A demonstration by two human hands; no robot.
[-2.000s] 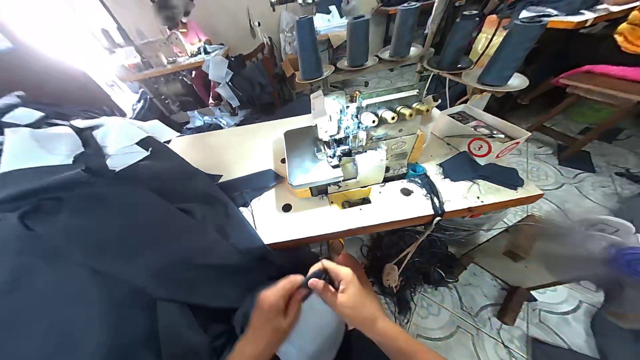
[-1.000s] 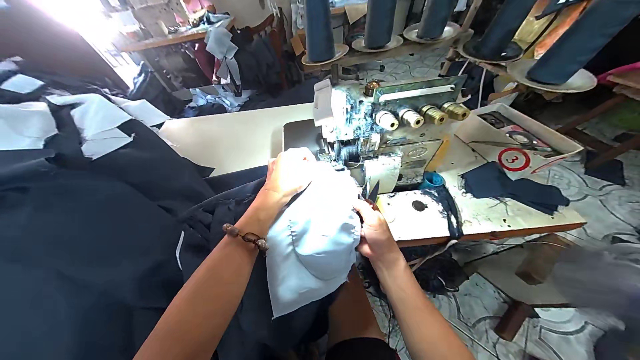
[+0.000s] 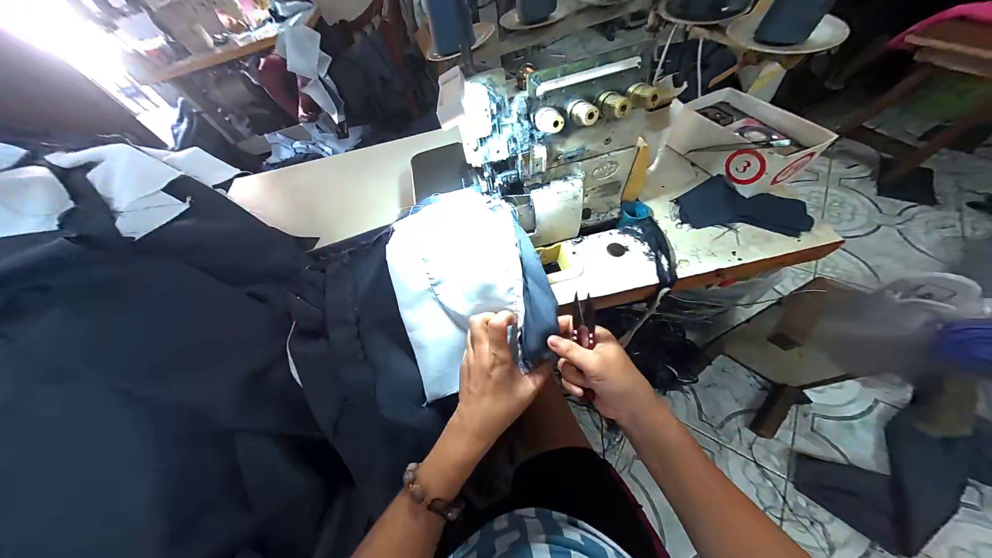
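My left hand (image 3: 496, 368) pinches the lower right edge of a white pocket lining (image 3: 465, 271), which lies over dark navy fabric (image 3: 349, 333). Thread snips (image 3: 583, 325) with red handles are held in my right hand (image 3: 601, 368), blades pointing up and away from me; its fingertips are at the navy strip beside the lining. The far end of the lining reaches the needle area of an overlock sewing machine (image 3: 558, 163), whose lamp lights the cloth brightly. Whether the presser foot touches the cloth is hidden.
A large heap of navy fabric (image 3: 139, 372) fills the left side. Right of the machine, navy scraps (image 3: 744, 209) and a white box (image 3: 744, 147) with tools stand on the sewing table (image 3: 682, 263). Thread cones (image 3: 453, 31) rise behind. A wooden stool (image 3: 798, 341) stands on the tiled floor.
My left hand has come back from near the needle to the lining's near edge. My right hand has moved nearer to me, still with the snips. The lining lies flatter than a second ago.
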